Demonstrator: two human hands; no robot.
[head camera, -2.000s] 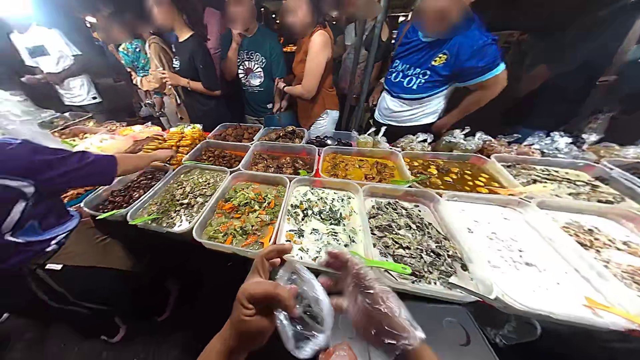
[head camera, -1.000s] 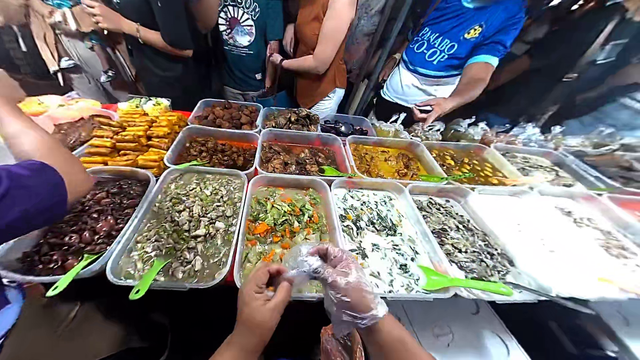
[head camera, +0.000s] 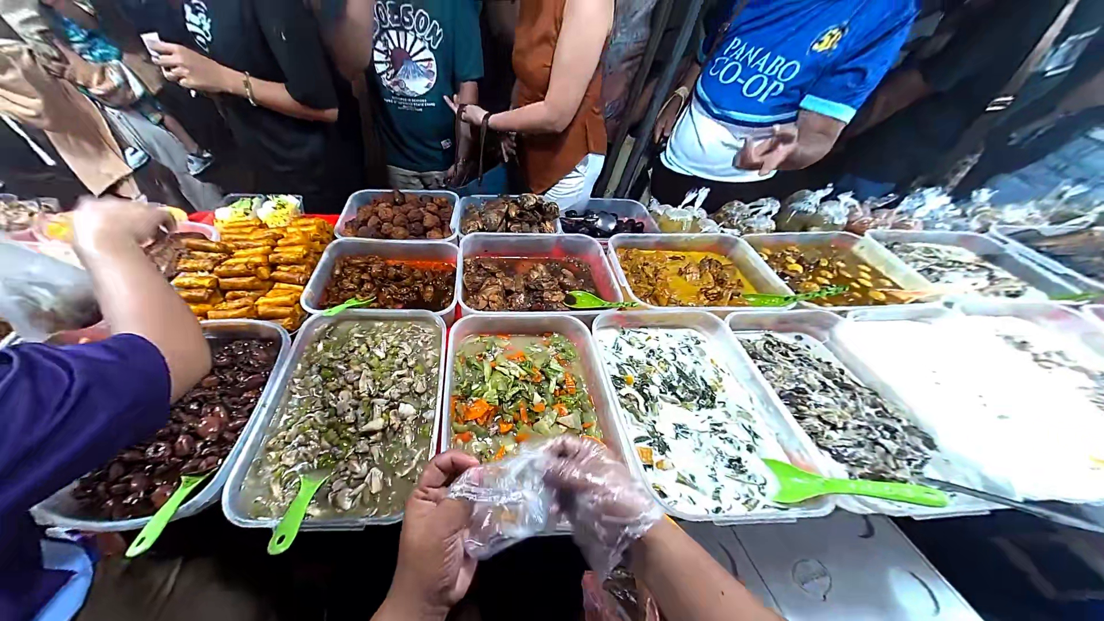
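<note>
My bare left hand (head camera: 438, 526) holds one side of a crumpled clear plastic bag (head camera: 509, 500). My right hand (head camera: 604, 496), in a clear plastic glove, pinches the bag's other side. Both hands are just in front of the near edge of a plastic tub of mixed vegetables (head camera: 522, 388). To its right sits a tub of leafy greens in white sauce (head camera: 681, 414) with a green plastic spoon (head camera: 845, 487) across its near right corner. A tub of greenish chopped food in broth (head camera: 354, 414) lies to its left, with a green spoon handle (head camera: 297, 515) over its rim.
A co-worker's arm (head camera: 138, 293) reaches over a tub of dark red food (head camera: 185, 431) at left, near stacked fried rolls (head camera: 250, 272). More food tubs (head camera: 535, 276) and tied clear bags (head camera: 811, 211) stand behind. Several people stand across the stall. A metal surface (head camera: 828, 569) is at lower right.
My hands have come together on the clear bag, which hung more open from my left hand two seconds ago. The view has turned left and down.
</note>
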